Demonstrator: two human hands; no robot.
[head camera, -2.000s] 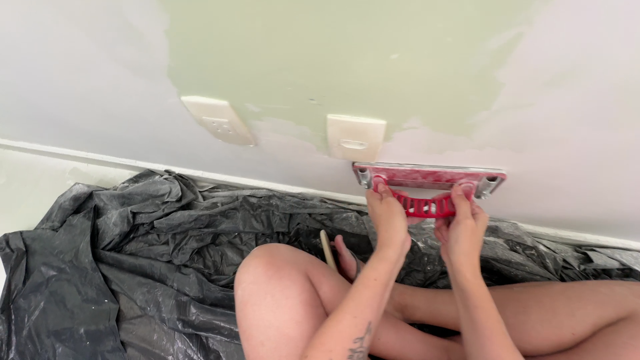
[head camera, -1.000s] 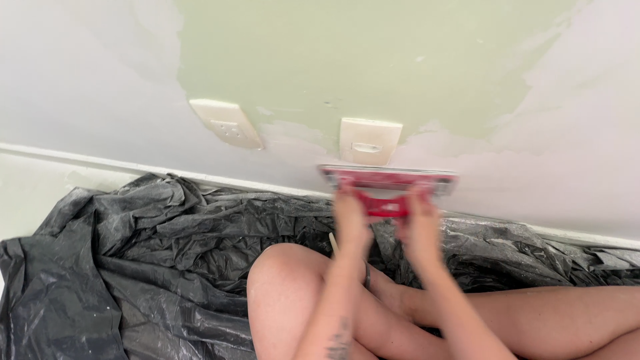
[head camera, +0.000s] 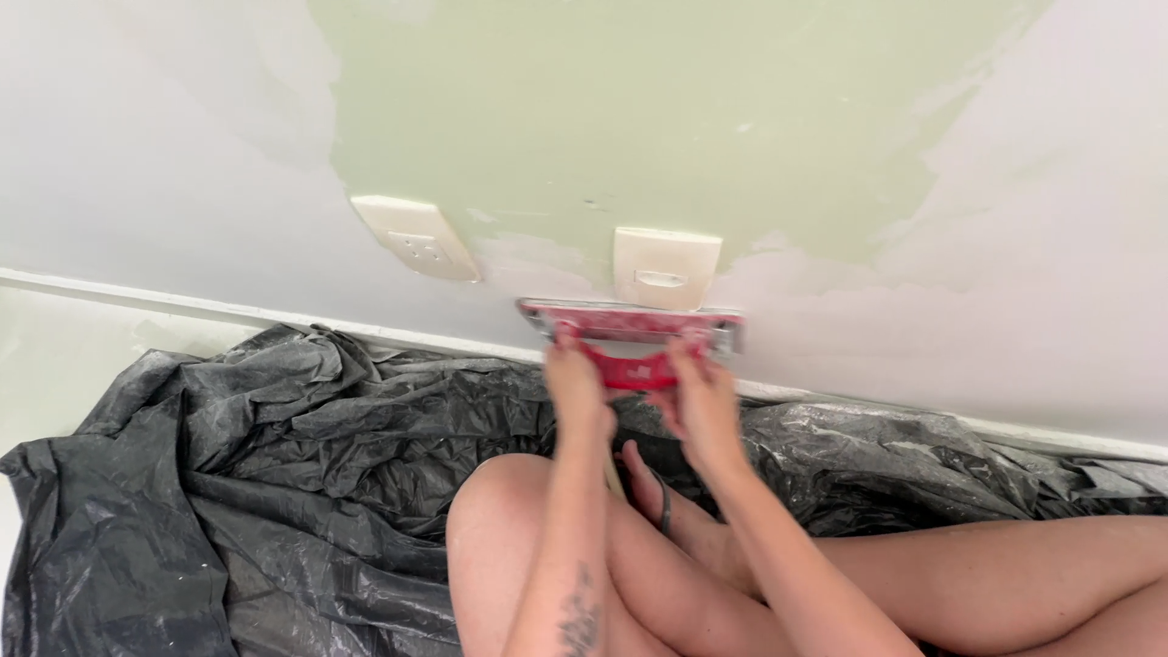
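A red hand sander (head camera: 639, 324) with metal end clamps lies against the wall, just below the right-hand wall plate (head camera: 668, 265). My left hand (head camera: 577, 379) grips the left end of its red handle, and my right hand (head camera: 701, 392) grips the right end. Both hands are slightly blurred. The sander's underside faces the wall and is hidden. Around the plates the wall (head camera: 584, 119) shows a green area bordered by whitish, uneven patches.
A cream socket plate (head camera: 418, 239) sits on the wall to the left. Crumpled black plastic sheeting (head camera: 365, 447), dusted white, covers the floor along the white baseboard (head camera: 438, 345). My crossed legs rest on it, with a pale, thin object (head camera: 613, 476) partly hidden between them.
Both hands and the sander have shifted left along the wall since the earliest frame, from right of the right-hand plate to beneath it. The grip on the handle stays.
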